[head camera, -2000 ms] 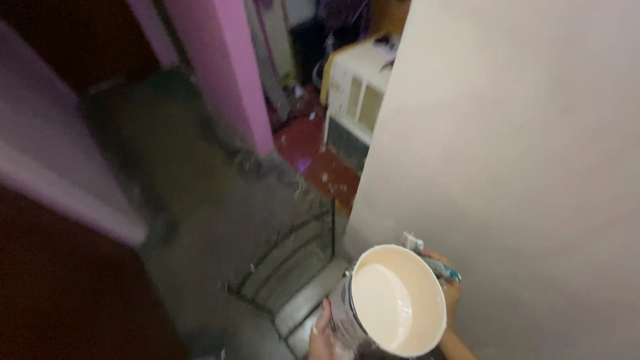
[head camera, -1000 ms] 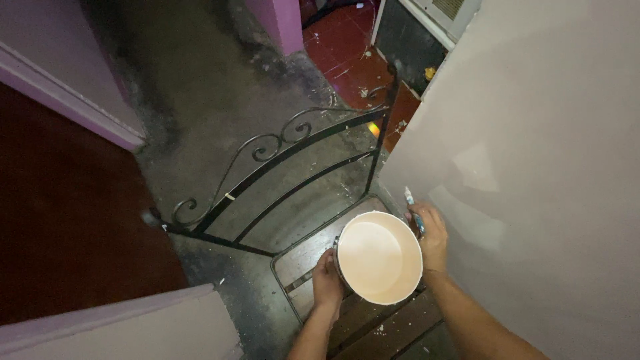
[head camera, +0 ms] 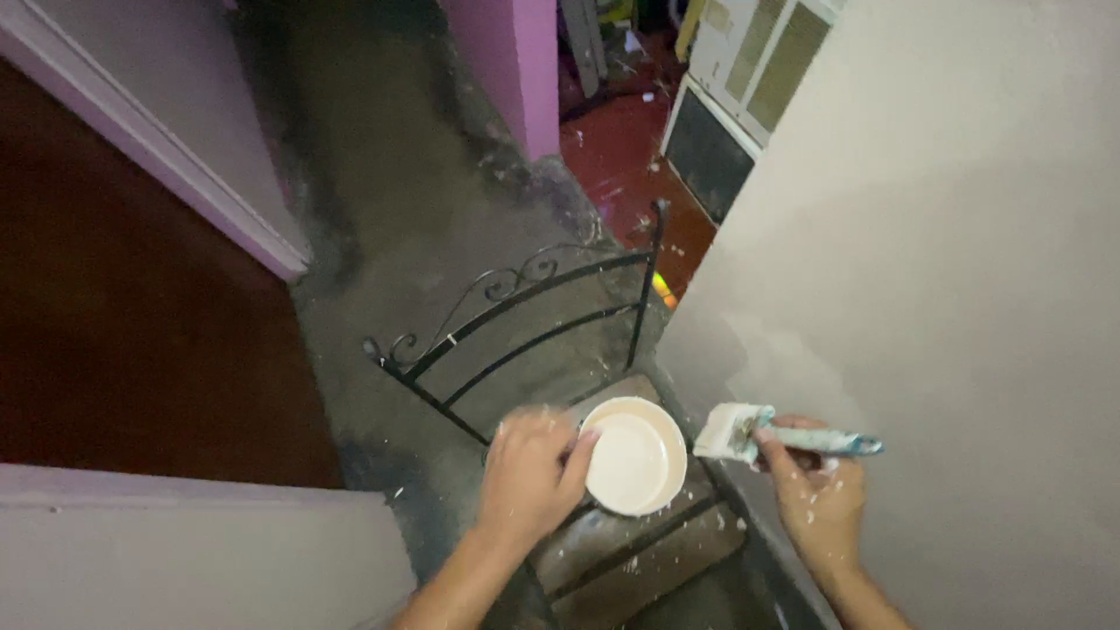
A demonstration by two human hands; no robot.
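Observation:
A round tub of cream-coloured paint (head camera: pixel 636 457) is over the slatted seat of a metal-framed chair (head camera: pixel 647 560). My left hand (head camera: pixel 535 477), slightly blurred, is at the tub's left side with the thumb on its rim; whether its fingers grip the tub is unclear. To the right of the tub, my right hand (head camera: pixel 818 499) holds a paintbrush (head camera: pixel 822 439) by its paint-smeared handle. The brush's bristles, loaded with pale paint, point left toward the tub without touching it. Paint specks dot my right hand.
The chair's black scrolled backrest (head camera: pixel 525 293) rises beyond the seat. A pale wall (head camera: pixel 945 262) with patchy paint stands close on the right. Pink wall edges (head camera: pixel 538 79), a dark brown door-like surface (head camera: pixel 140 297) and a white cabinet-like item (head camera: pixel 744 52) surround the grey floor (head camera: pixel 385 175).
The paintbrush, upright beside the tub a second ago, now lies sideways in my right hand, away from the tub. My left hand has shifted up to the tub's rim.

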